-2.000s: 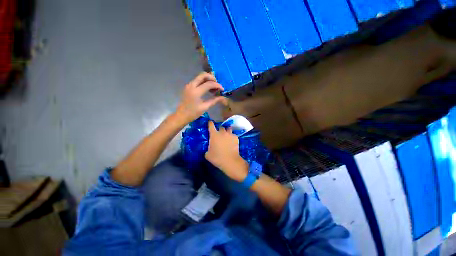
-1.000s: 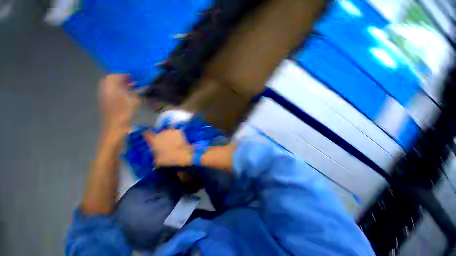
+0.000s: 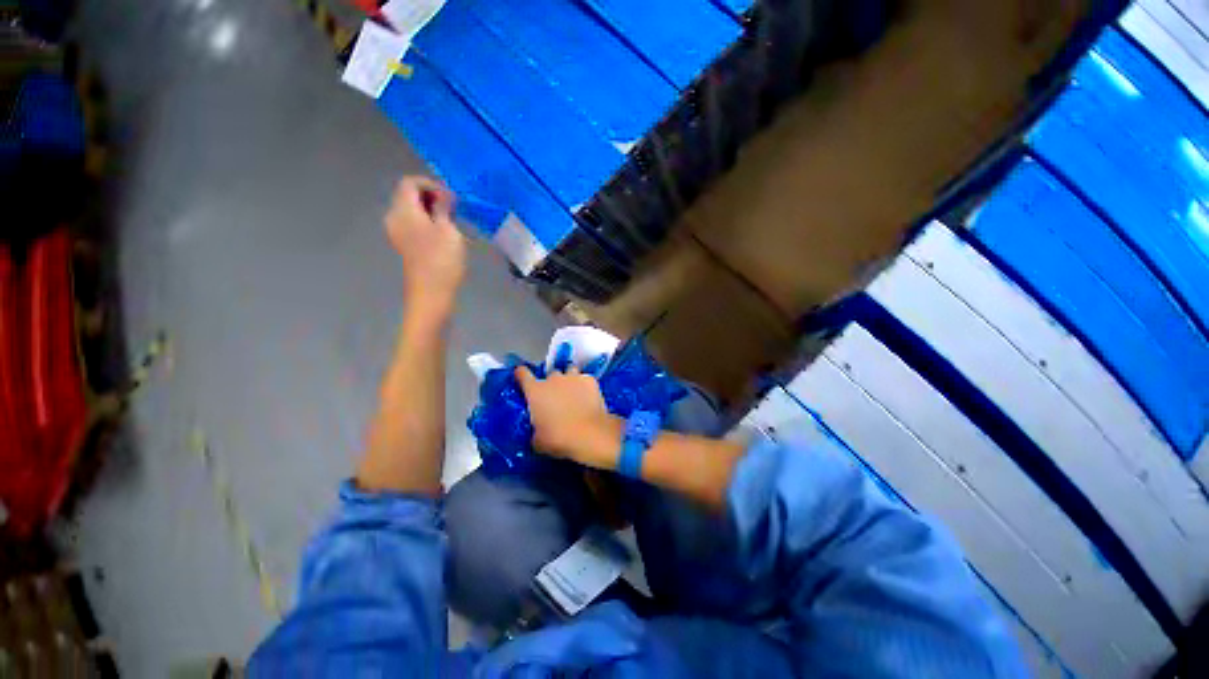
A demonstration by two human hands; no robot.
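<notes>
My left hand point(image 3: 427, 236) is closed on the lifted corner of blue protective film point(image 3: 479, 212), at the near end of a film-covered case point(image 3: 438, 150). Bare light-grey metal point(image 3: 520, 244) shows where the film is lifted. My right hand point(image 3: 570, 414) holds a crumpled ball of peeled blue film point(image 3: 501, 422) above my lap. A white paper piece point(image 3: 581, 346) sticks out of the ball. A blue band point(image 3: 638, 442) is on my right wrist.
Brown cardboard point(image 3: 723, 313) lies between the two stacks. On the right are bare light-grey cases point(image 3: 915, 444) and blue-filmed cases point(image 3: 1114, 252). White papers point(image 3: 373, 56) lie at the left stack's far corner. Red material point(image 3: 37, 385) stands at the far left beside the grey floor point(image 3: 252, 265).
My view has turned and the stacks have shifted in it. My left hand, open two seconds ago, is now closed on a film corner that has come up. The right hand still holds the film ball.
</notes>
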